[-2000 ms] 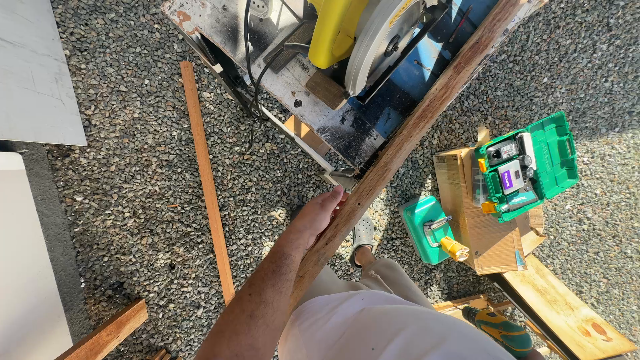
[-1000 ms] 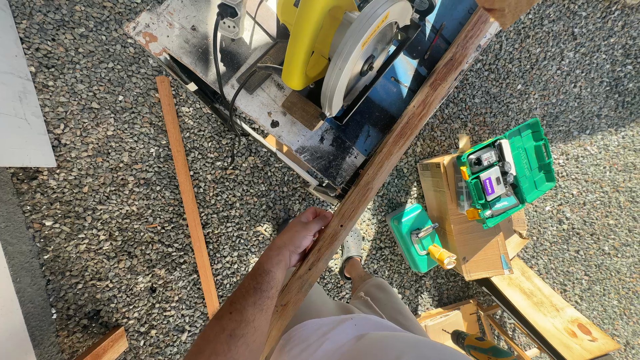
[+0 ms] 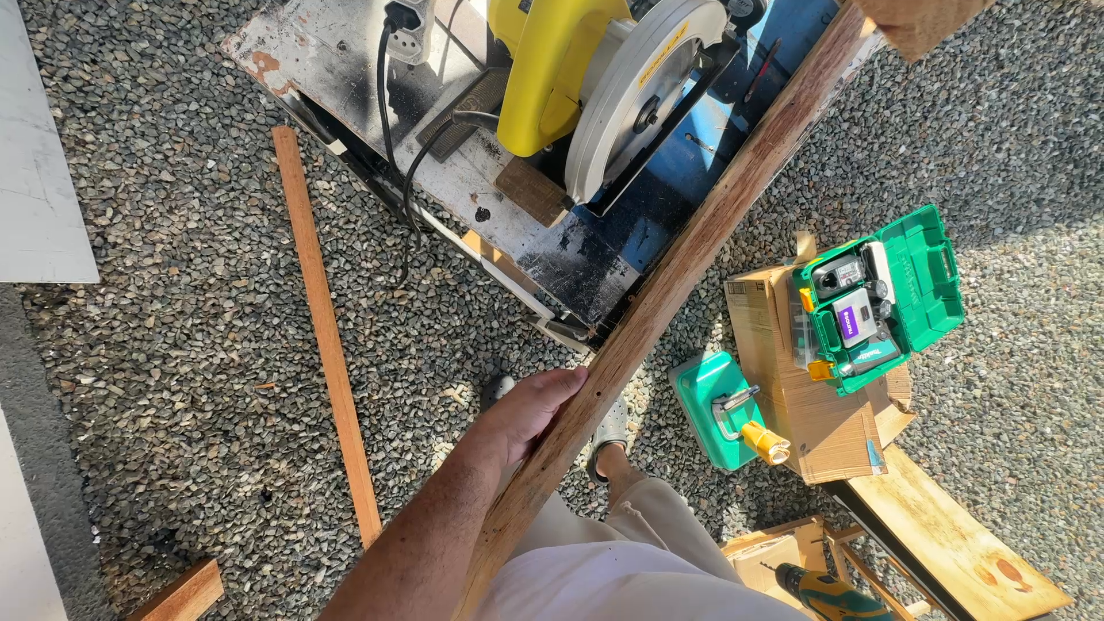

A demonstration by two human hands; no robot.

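Observation:
My left hand [image 3: 535, 410] grips a long, rough reddish-brown wooden board [image 3: 660, 302] near its lower part, with the thumb on the near edge and the fingers hidden beneath. The board runs diagonally from my body to the upper right, along the right edge of a worn work table [image 3: 595, 276]. On that table sits a yellow circular saw [image 3: 552, 78] with a round grey blade guard, its cable leading left. Beside its base lies a small wood block [image 3: 530, 190]. My right hand is not in view.
Right of the board, an open green tool case [image 3: 927, 285] rests on a cardboard box [image 3: 828, 431], beside a green container with a yellow spout [image 3: 711, 414]. A cordless drill [image 3: 832, 595] lies lower right. A wooden strip [image 3: 323, 336] lies on the gravel at left.
A brown wooden piece now shows at the top right, by the board's far end, where the oldest frame does not show it. The left hand keeps its hold on the board.

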